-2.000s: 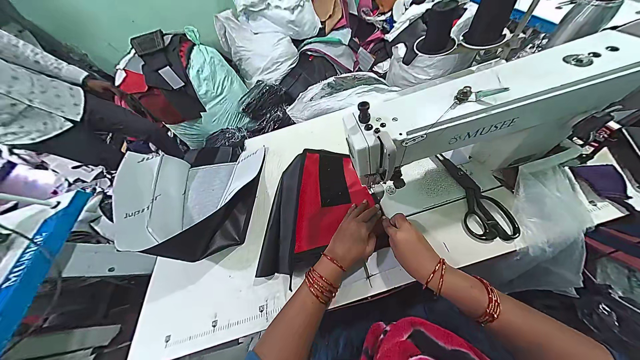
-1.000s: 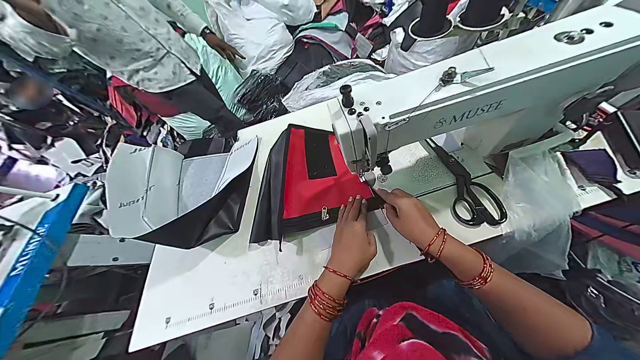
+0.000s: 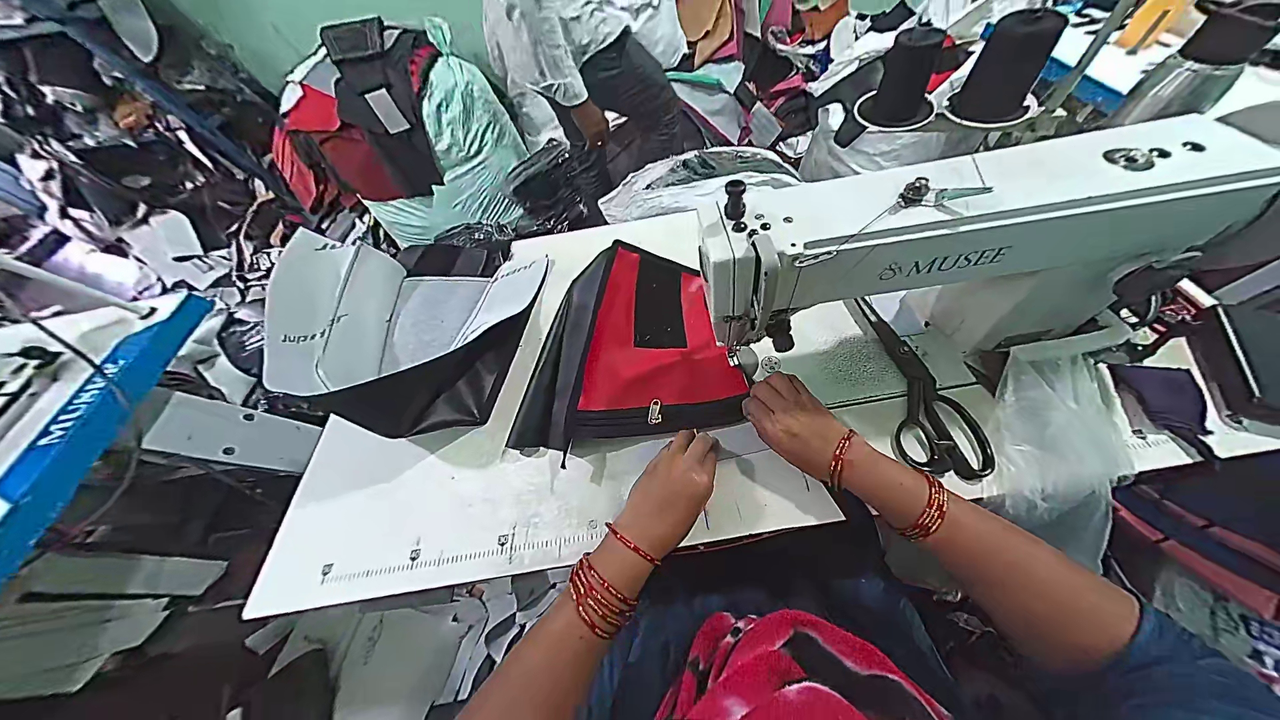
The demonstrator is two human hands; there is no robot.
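Note:
A red and black fabric piece (image 3: 640,370) with a zipper pull (image 3: 655,411) near its lower edge lies on the white sewing table (image 3: 430,530). Its right edge is at the needle area of a Musee sewing machine (image 3: 960,240). My left hand (image 3: 675,480) rests at the piece's lower edge, fingertips bent; whether it grips the edge is unclear. My right hand (image 3: 790,415) has its fingers closed at the lower right corner, just below the presser foot (image 3: 742,358). Black-handled scissors (image 3: 930,400) lie on the machine bed, right of my right hand.
Left of the piece, a grey-backed black panel (image 3: 400,340) overhangs the table edge. Black thread cones (image 3: 1005,70) stand behind the machine. A person (image 3: 600,70) stands beyond the table among bags and fabric piles. A clear plastic bag (image 3: 1060,430) hangs at the right.
My left hand has come down off the red fabric to its lower edge. The other person has moved to the right across the background.

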